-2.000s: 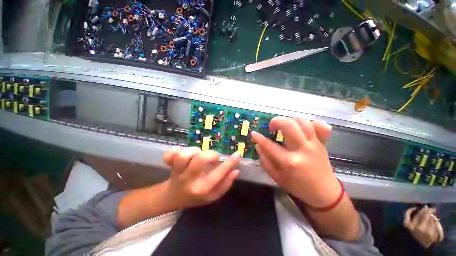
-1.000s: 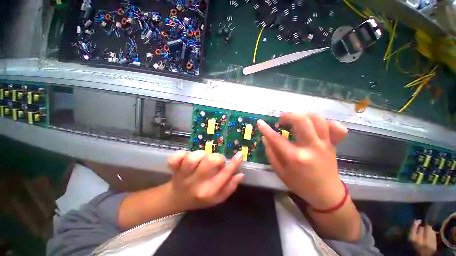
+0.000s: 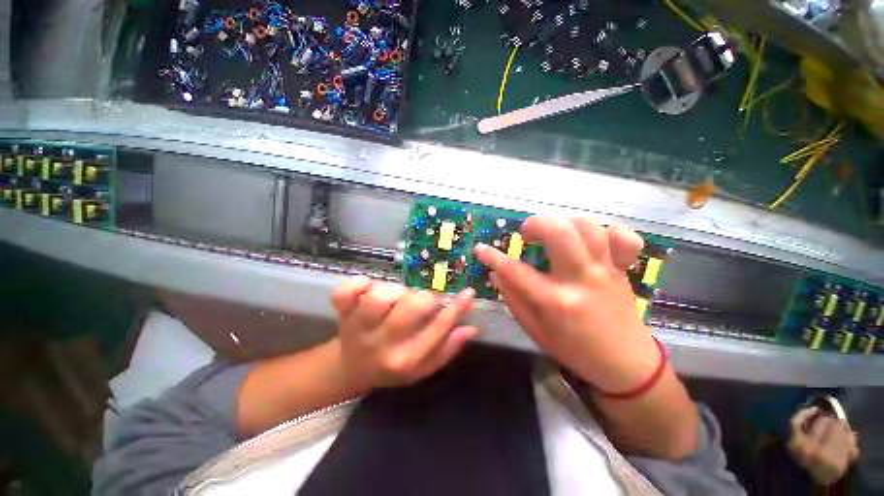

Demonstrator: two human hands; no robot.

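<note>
A green circuit board panel [image 3: 425, 225] with yellow transformers [image 3: 446, 235] lies on the conveyor in front of me. My left hand [image 3: 399, 331] rests at the near rail, its fingers curled and the index fingertip at the panel's near edge. My right hand [image 3: 579, 295] is over the middle of the panel and hides part of it. Its index fingertip touches or nearly touches the panel between two units, with the other fingers bent. I cannot tell whether either hand pinches a small part.
Further panels lie on the conveyor at left [image 3: 60, 184] and right [image 3: 841, 315]. Beyond the far rail [image 3: 465, 174] are a component tray [image 3: 155, 87], tweezers [image 3: 552, 105], a round metal holder [image 3: 673, 79] and yellow wires [image 3: 812, 160]. Another person's hand [image 3: 824, 444] shows at the lower right.
The panel has moved to the right under my hands, and its right end now shows past my right hand. My right index finger has shifted slightly left. The left panel has also moved right.
</note>
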